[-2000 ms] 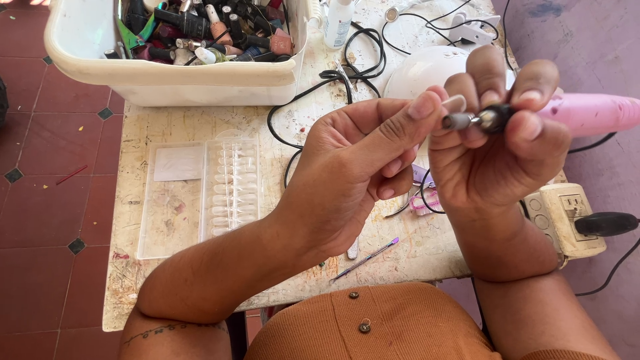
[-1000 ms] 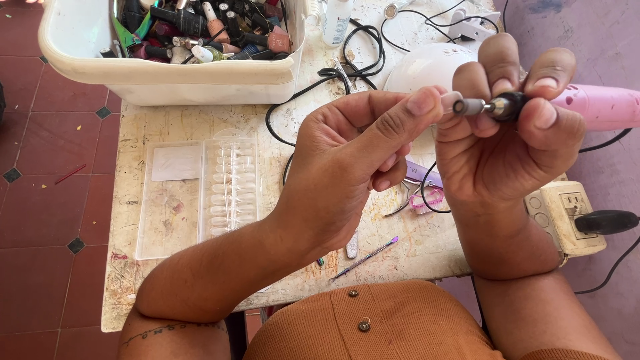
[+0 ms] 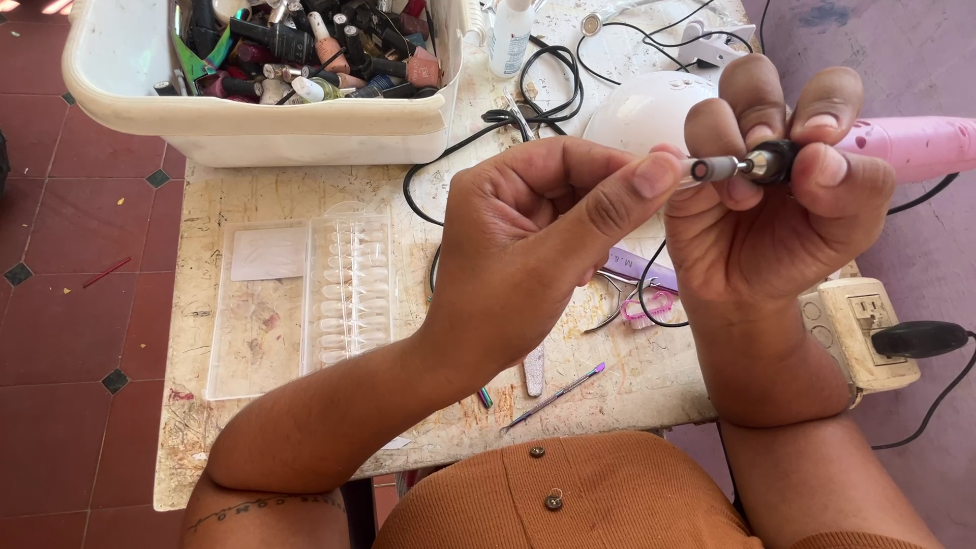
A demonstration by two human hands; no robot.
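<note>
My right hand (image 3: 785, 152) grips a pink electric nail drill (image 3: 915, 149) by its dark front collar. Out of its metal chuck points a grey cylindrical sanding bit (image 3: 713, 168), toward the left. My left hand (image 3: 549, 229) pinches a small clear nail tip (image 3: 685, 174) between thumb and index finger, right at the end of the bit; whether the two touch I cannot tell. Behind my right hand a white domed lamp (image 3: 644, 114) is partly hidden.
A white plastic bin (image 3: 305, 137) full of nail polish bottles stands at the back left. Below it lies an open clear case of nail tips (image 3: 347, 290). Black cables, a cuticle nipper (image 3: 614, 301), a pink brush (image 3: 648, 307), a cuticle pusher (image 3: 557, 396) and a power outlet (image 3: 869, 328) are nearby.
My right hand and the drill have shifted slightly to the right and up since the earliest frame. The left hand keeps its pinch on the nail tip beside the bit.
</note>
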